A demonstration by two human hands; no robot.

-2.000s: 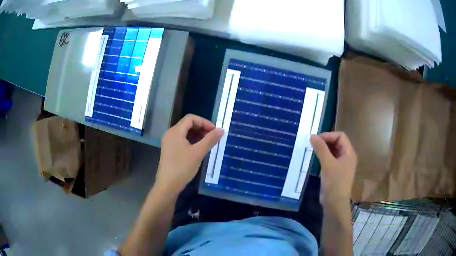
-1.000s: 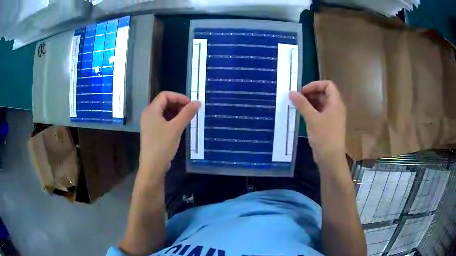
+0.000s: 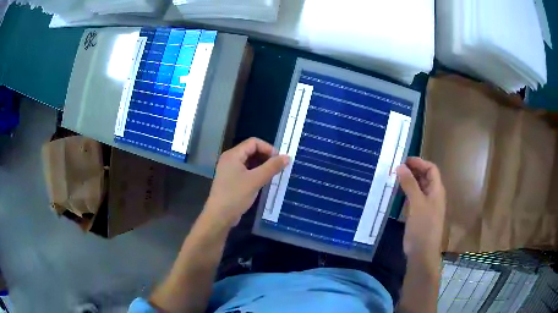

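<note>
A solar cell matrix (image 3: 339,162), blue with pale cross lines and a white strip down each long side, lies on a slightly larger greyish sheet (image 3: 361,86) in front of me. My left hand (image 3: 245,177) is at its left long edge, thumb and forefinger pinched on the white strip (image 3: 287,153). My right hand (image 3: 422,189) is at its right long edge, thumb and forefinger pinched at the other white strip (image 3: 384,177). Whether a clear film lies between the layers cannot be told.
More blue cells (image 3: 165,92) lie on a shiny pale board (image 3: 98,79) at left. White sheet piles (image 3: 367,36) stand along the far edge. Brown paper (image 3: 483,165) is at right, above a wire rack (image 3: 483,284). A cardboard box (image 3: 131,189) stands below left.
The view has tilted and shifted, so the bench appears turned. Both hands keep the same pinch at the matrix's long edges; no clear movement of the matrix shows.
</note>
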